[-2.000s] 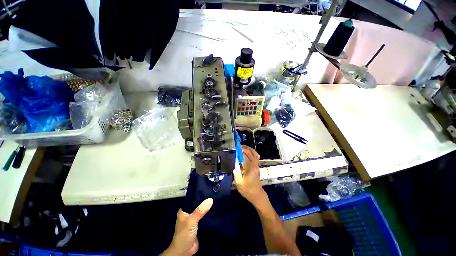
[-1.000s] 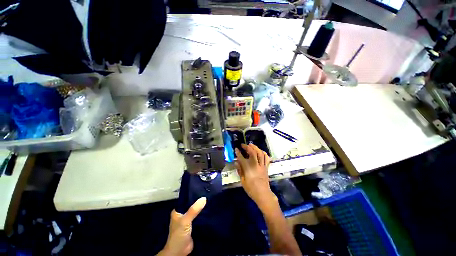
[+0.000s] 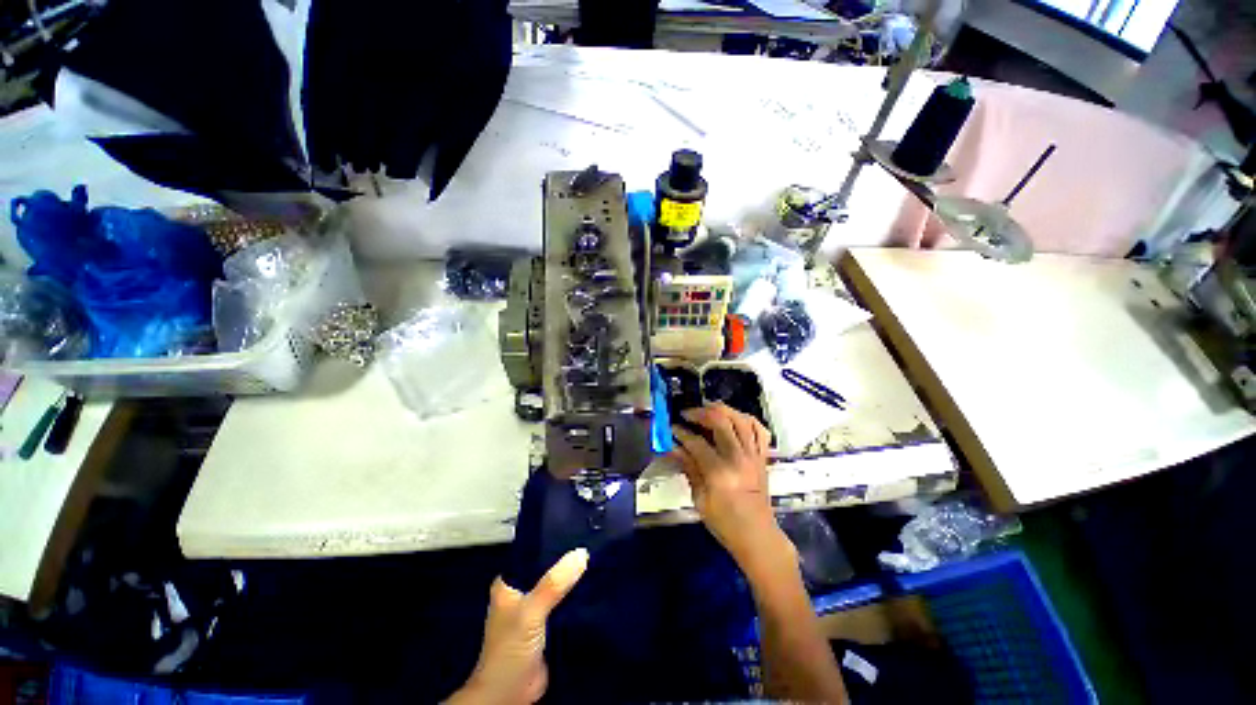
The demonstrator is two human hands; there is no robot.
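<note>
The dark garment [image 3: 568, 521] lies under the near end of the button-sewing machine [image 3: 595, 324] and hangs over the table's front edge. My left hand [image 3: 524, 627] holds the garment below the shiny clamp [image 3: 598, 486], thumb on top, fingers hidden by cloth. My right hand [image 3: 727, 468] is at the near left part of the two-section button tray [image 3: 752, 394], right of the blue strip [image 3: 660, 412]. Its fingertips are bent down over the dark pieces; whether they grip a button cannot be told.
Black bottle [image 3: 681, 200] and calculator [image 3: 690, 310] stand behind the tray, with a dark slim tool [image 3: 813, 388] to its right. A white basket [image 3: 179, 372] and clear bag [image 3: 438, 361] are left. A blue crate [image 3: 1012, 627] is below right. Thread cone [image 3: 937, 127] stands upper right.
My right hand has moved from beside the blue strip to the button tray and its fingers have bent down. My left hand stays on the garment. The camera view has shifted slightly.
</note>
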